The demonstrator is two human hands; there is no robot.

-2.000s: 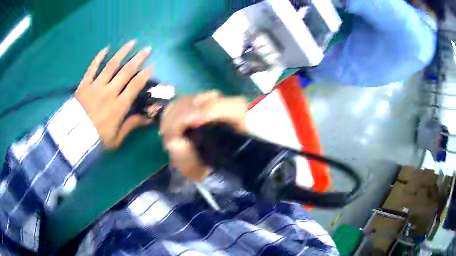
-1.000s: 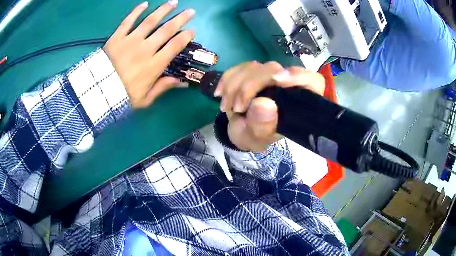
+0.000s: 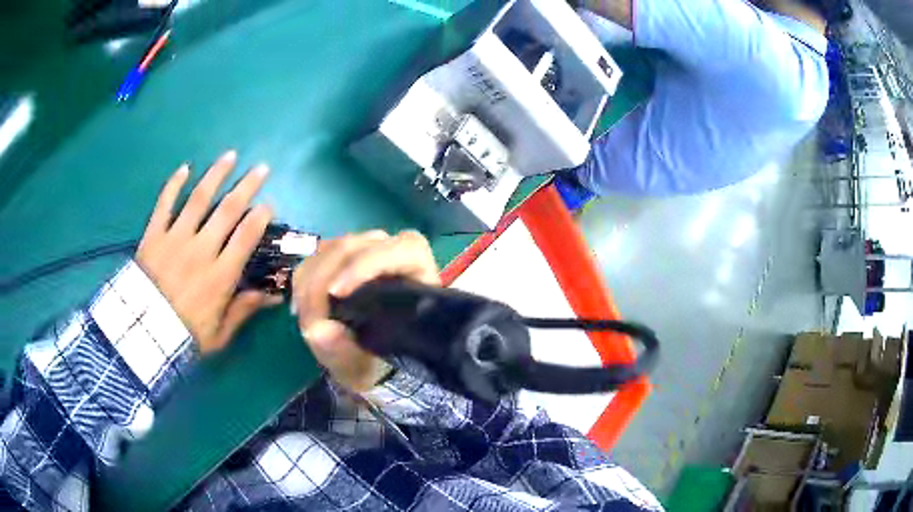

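The black cable connector [image 3: 268, 258] lies on the green bench with pale and coppery metal contacts at its right end. My left hand [image 3: 205, 255] lies over its left part, fingers spread, the thumb along its near side. A black cable [image 3: 70, 262] runs left from under my hand. My right hand [image 3: 362, 290] is closed around the black electric screwdriver [image 3: 440, 330], whose rear end and looped cord [image 3: 611, 376] point right. The tool's nose is hidden by my right hand, close to the connector's contacts, so whether it touches cannot be told.
The white screw feeder [image 3: 501, 110] stands on the bench beyond my right hand. An orange-red rimmed tray [image 3: 576, 270] is at the right bench edge. A person in light blue [image 3: 716, 100] is beyond it. Red and blue cable tips [image 3: 143, 75] lie at far left. Cartons [image 3: 826, 385] stand on the floor.
The view has shifted, bringing the far bench and cable tips into sight. The screwdriver's rear now points more toward the camera. My left hand is still over the connector.
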